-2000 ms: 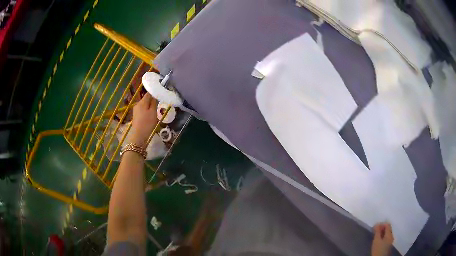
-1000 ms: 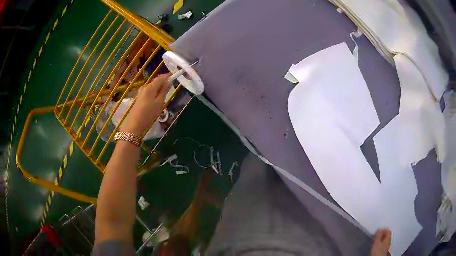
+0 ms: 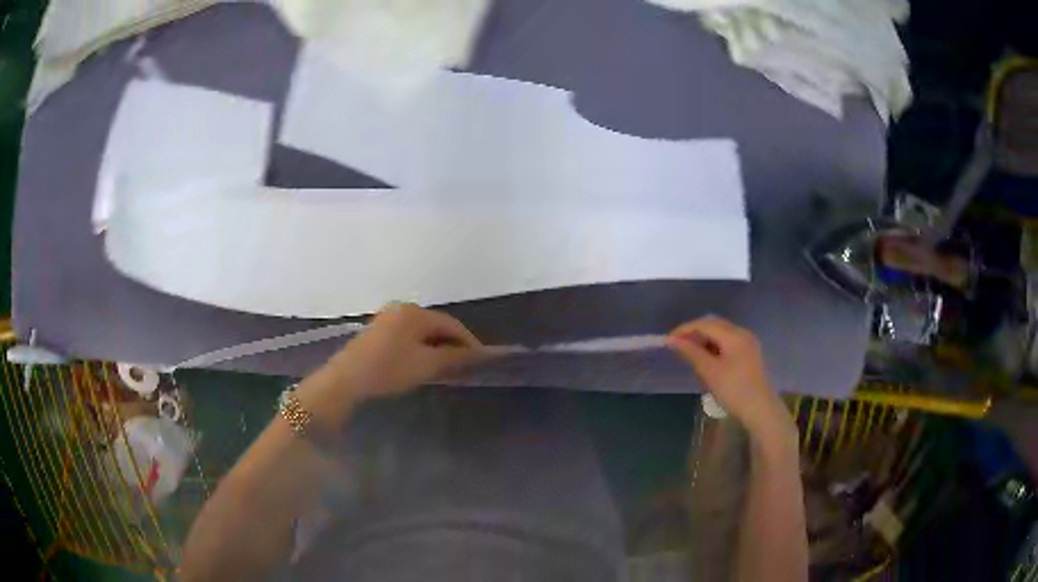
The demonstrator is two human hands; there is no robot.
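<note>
A white cut garment panel (image 3: 455,244) lies flat on the grey-purple ironing table (image 3: 637,370), with its long curved edge towards me. My left hand (image 3: 404,352) is at the table's front edge, just below the panel, and pinches a narrow white fusible tape (image 3: 603,343). My right hand (image 3: 719,362) pinches the same tape further right. The tape is stretched between the hands and also runs left from my left hand along the table edge. A steam iron (image 3: 848,259) rests at the right edge of the table, pointing left.
A stack of pale cut panels (image 3: 387,28) lies along the far side, with a rumpled pile (image 3: 808,46) at the far right. Yellow wire baskets (image 3: 68,455) hang below both front corners. Small white tape rolls (image 3: 139,377) hang at left.
The view has swung right, bringing the iron into view. My left hand has left the tape reel and come to the table's front edge. Both hands now hold tape stretched between them.
</note>
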